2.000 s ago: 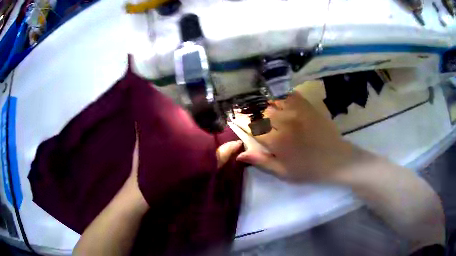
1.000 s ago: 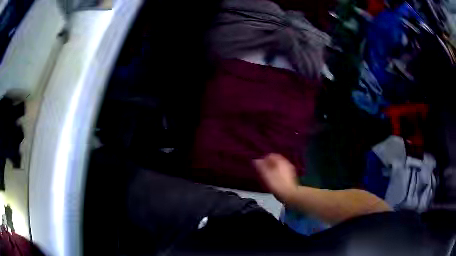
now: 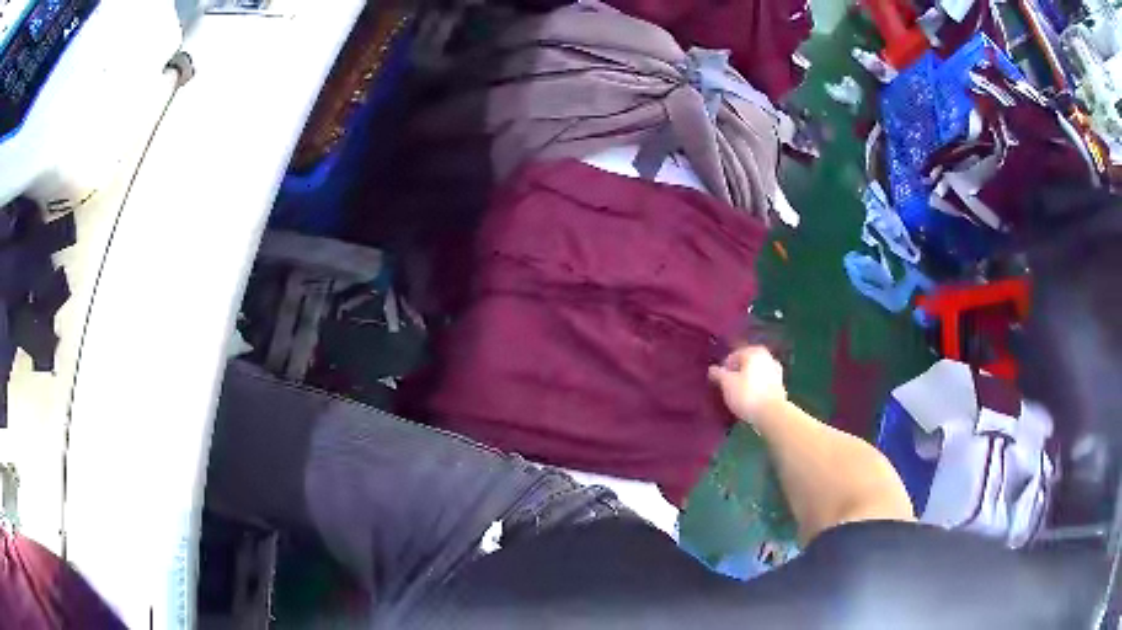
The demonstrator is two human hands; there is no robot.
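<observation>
A folded stack of dark maroon garment pieces (image 3: 603,332) lies low beside my lap, below the table. My right hand (image 3: 751,384) is at the stack's right edge, its fingers closed on the edge of the maroon cloth. How many layers it holds cannot be told. My left hand is out of the picture. Another piece of maroon cloth (image 3: 43,585) lies on the white machine table (image 3: 160,295) at the lower left, cut off by the picture's edge.
A tied grey fabric bundle (image 3: 591,92) lies behind the stack. Black scraps (image 3: 37,283) lie on the table at the left. A blue crate (image 3: 929,135), a red frame (image 3: 972,308) and white-grey cloth (image 3: 978,455) stand on the green floor (image 3: 831,283) at the right.
The view has swung from the sewing machine to the stack beside my lap. My right hand has left the needle area and moved from over the stack's near part to its right edge.
</observation>
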